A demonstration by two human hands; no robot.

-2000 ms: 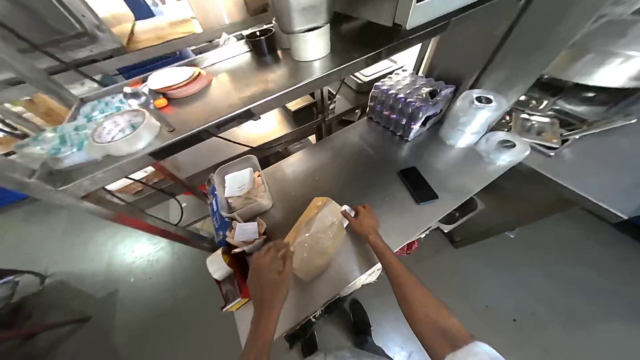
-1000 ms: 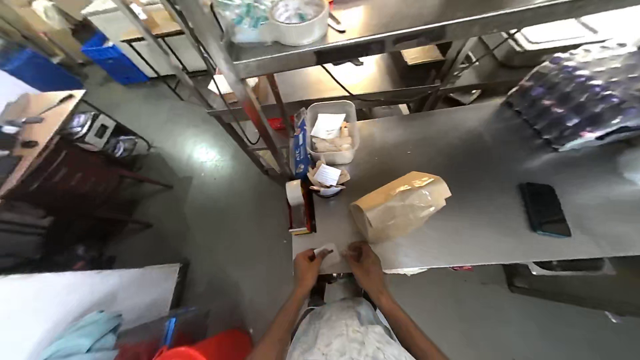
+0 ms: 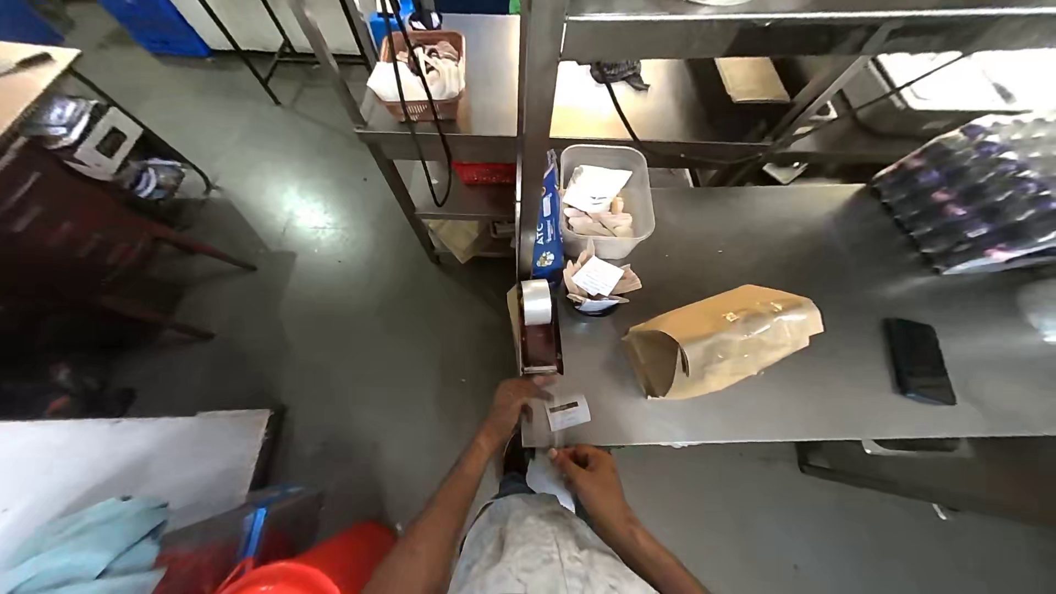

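Note:
A white slip with a dark printed strip point(image 3: 568, 412) lies at the near left corner of the steel table. My left hand point(image 3: 516, 404) is at its left, fingertips just below the tape dispenser point(image 3: 540, 346), which carries a roll of clear tape point(image 3: 536, 302). Below the slip, at the table's edge, my right hand point(image 3: 587, 474) has thumb and finger close together; something thin and clear may run between the hands, but I cannot tell. A brown paper bag with a clear window point(image 3: 730, 340) lies on its side to the right, its mouth facing left, touched by neither hand.
Behind the dispenser stand a small holder of folded papers point(image 3: 598, 277), a plastic tub point(image 3: 647, 206) and a blue box point(image 3: 547, 227). A black phone point(image 3: 918, 360) and shrink-wrapped bottles point(image 3: 982, 190) are at the right. A steel shelf post point(image 3: 536, 124) rises at the table's left; a red bucket point(image 3: 289, 573) stands lower left.
The view has swung left and closer. Two seconds ago my hands were at the paper bag; now both are at the table's left corner. The slip, between my hands one second ago, lies on the table.

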